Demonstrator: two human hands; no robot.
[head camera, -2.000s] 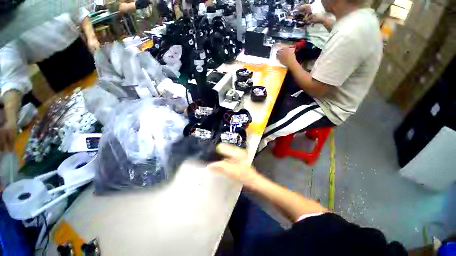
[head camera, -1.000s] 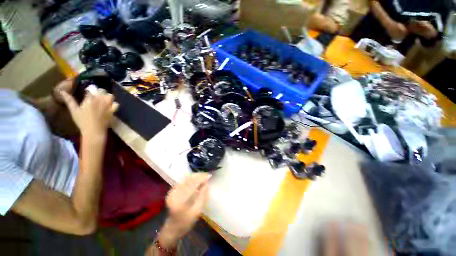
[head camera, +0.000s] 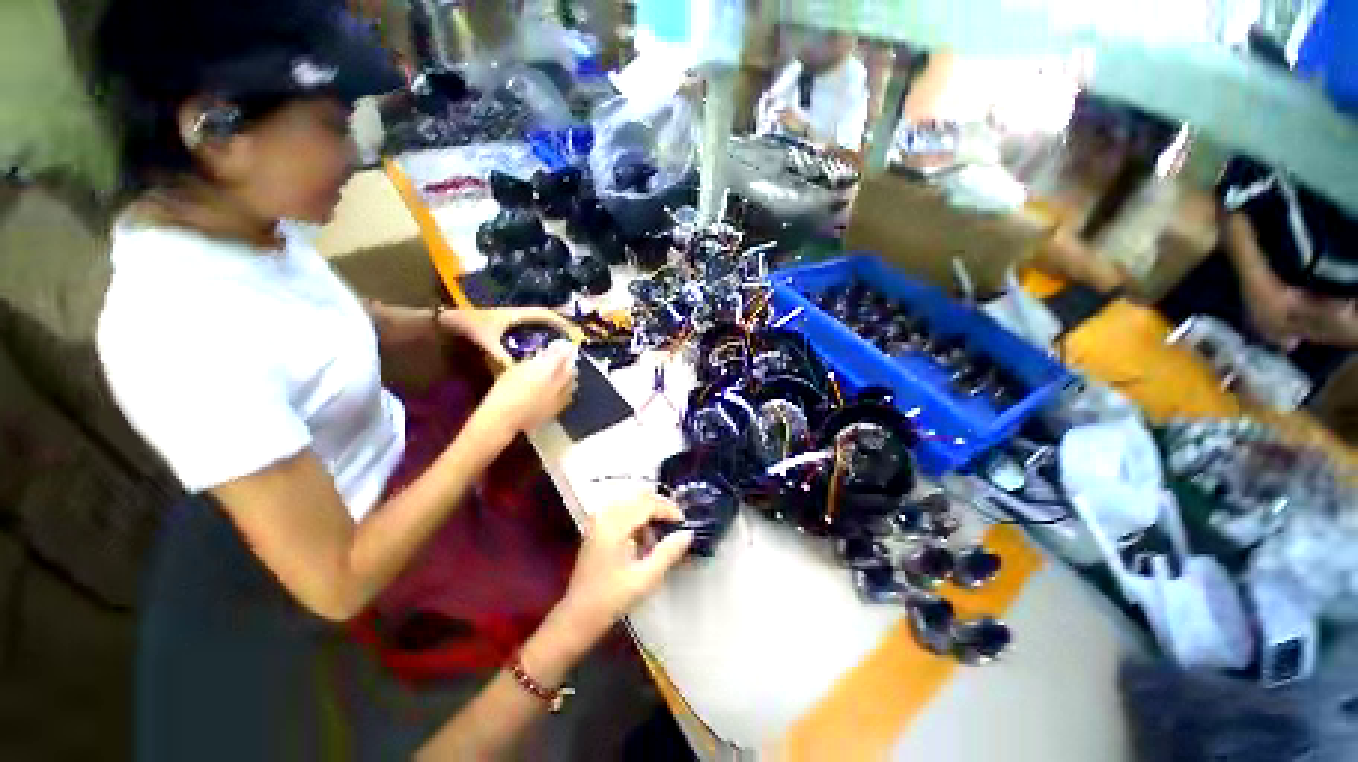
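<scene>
My left hand (head camera: 623, 558), bare with a beaded bracelet, reaches in from the bottom. Its thumb and fingertips are at the near rim of a round black camera housing (head camera: 706, 506) and appear to pinch it. The housing stands at the near edge of a pile of black housings with wires (head camera: 779, 429). Thin wires stick out of the pile. Several small lens modules (head camera: 931, 564) lie right of the pile, by the orange tape. My right hand is not in view.
A blue bin (head camera: 953, 439) with small dark parts stands behind the pile. At left, a person (head camera: 268, 343) works on a black housing beside a black pad (head camera: 596, 402). White casings (head camera: 1110, 476) and a dark plastic bag lie at right.
The view has swung left along the bench. My left hand has moved forward from the bare tabletop onto the near housing. The blurred hand at the bottom right has left the picture.
</scene>
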